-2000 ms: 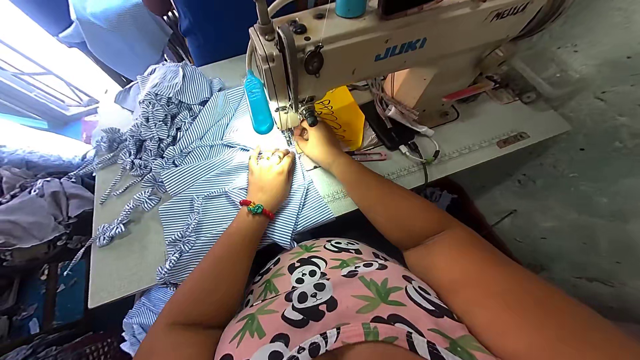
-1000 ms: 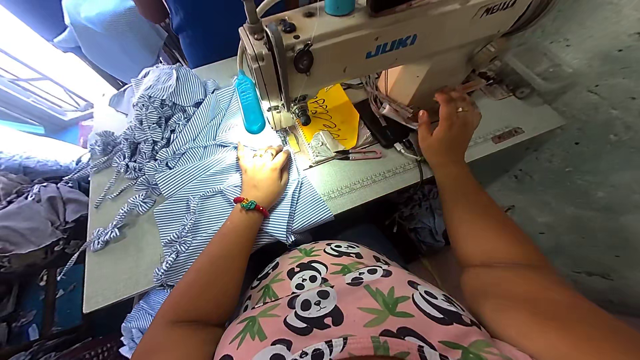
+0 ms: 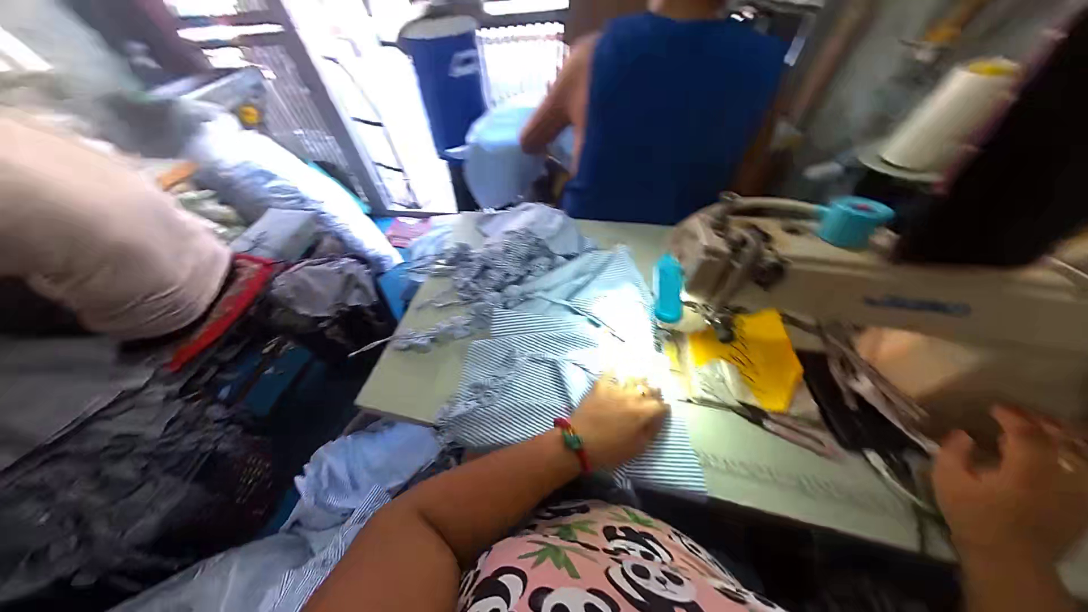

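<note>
Blue-and-white striped fabric (image 3: 518,399) lies spread on the sewing table, up to the needle area of a Juki sewing machine (image 3: 850,289). On its right part rests my left hand (image 3: 619,418), fingers curled down on the cloth; whether it pinches the cloth cannot be told. My right hand (image 3: 1007,484) is at the far right, by the base of the machine, blurred, thumb and fingers apart; I cannot tell whether it touches anything. A yellow card (image 3: 761,357) with handwriting lies beside the needle area. Bunched striped ties (image 3: 510,268) are heaped at the table's back left.
Thread snips or a similar tool (image 3: 790,429) lie in front of the card. A cone of white thread (image 3: 948,119) stands behind the machine. A person in a blue sleeveless top (image 3: 680,110) is beyond the table. Dark cloth piles (image 3: 136,476) fill the left side.
My right hand has left the needle area, where it was two seconds ago, for the machine's right side. My left hand stays on the fabric. The view has swung up and left.
</note>
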